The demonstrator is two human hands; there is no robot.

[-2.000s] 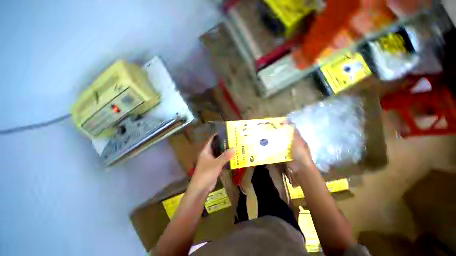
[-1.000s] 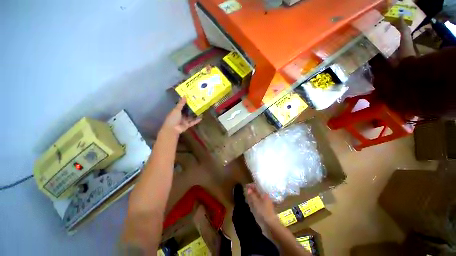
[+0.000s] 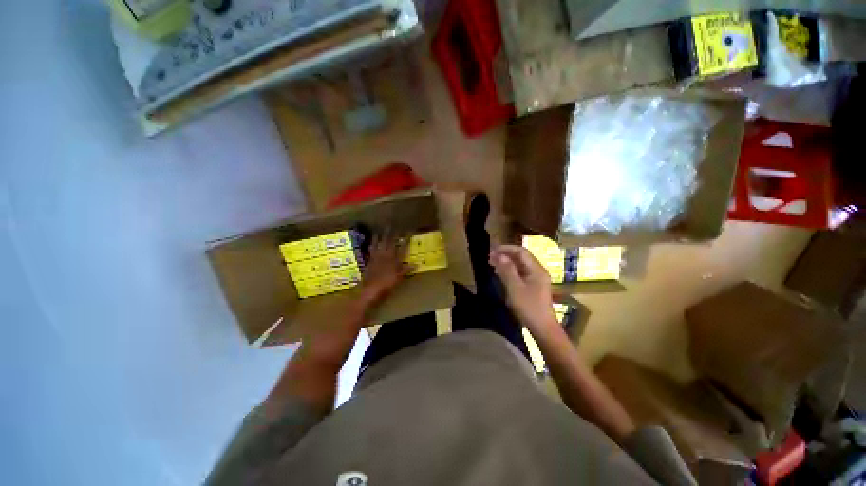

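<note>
An open brown shipping carton (image 3: 237,285) is at left of centre, with rows of yellow product boxes (image 3: 323,264) in it and a dark band between the two sides. My left hand (image 3: 382,266) reaches into the carton, fingers on the boxes around the dark band. Whether it grips one cannot be told. My right hand (image 3: 522,277) is right of the carton, beside my leg, with fingers curled together and nothing visible in it.
A carton of clear film (image 3: 634,166) is at upper right, with a small filled carton (image 3: 573,264) below it. A red stool (image 3: 781,176) is further right. Empty cartons (image 3: 760,351) are at lower right. A white plate (image 3: 266,47) is at upper left.
The view has swung down to the cartons. My left hand has left the yellow box at the orange machine and moved down into the carton. My right hand remains near my legs.
</note>
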